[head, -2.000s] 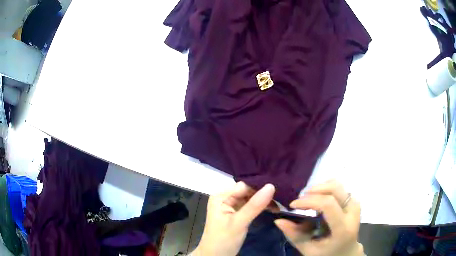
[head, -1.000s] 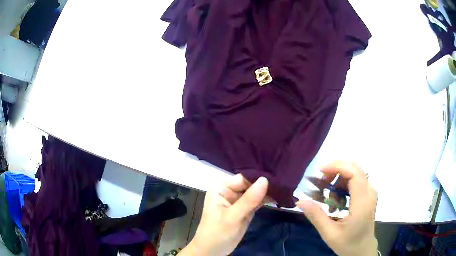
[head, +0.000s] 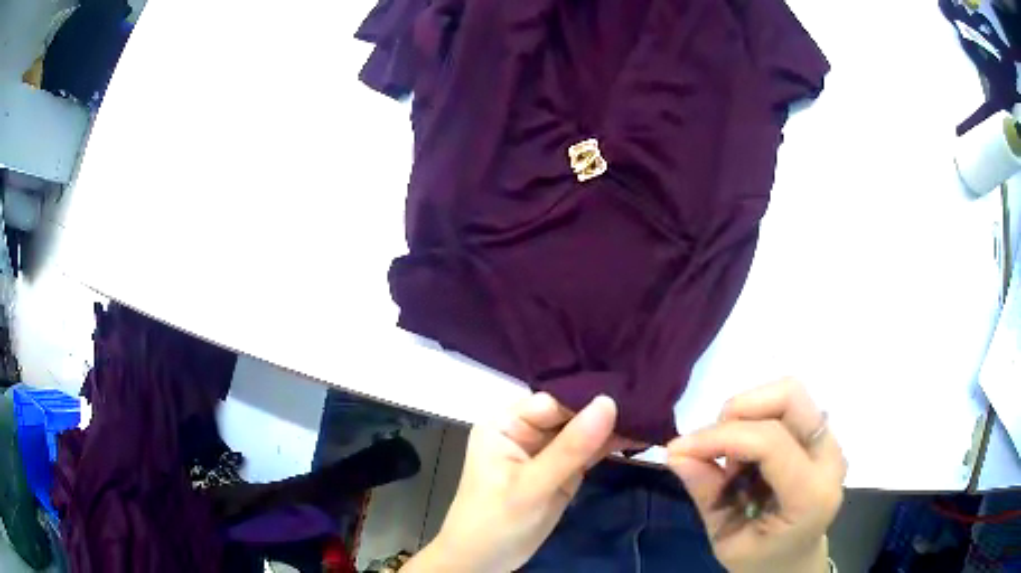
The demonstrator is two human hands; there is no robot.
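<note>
The dark purple top (head: 593, 257) lies on the white table, its lower edge drawn together towards the wearer. A gold ornament (head: 586, 160) sits at its middle. My left hand (head: 526, 470) pinches the hem between thumb and fingers at the table's near edge. My right hand (head: 767, 470) is just right of it, thumb and forefinger tips together at the hem's corner; whether they pinch fabric or a thread is too small to tell. The thread snips (head: 748, 498) are inside my right hand, dark and mostly hidden by the fingers.
A white table (head: 258, 224) curves around the top. A crumpled purple pile (head: 140, 448) hangs low at the left, beside a blue crate (head: 45, 431). A white thread cone (head: 987, 157) stands at the right edge with dark scraps above it. Blue jeans (head: 621, 526) show below the table.
The right hand's fingertips have come to the hem corner, and the snips, whose blades pointed out at the fabric, are now tucked in the palm. The top has shifted slightly up and left.
</note>
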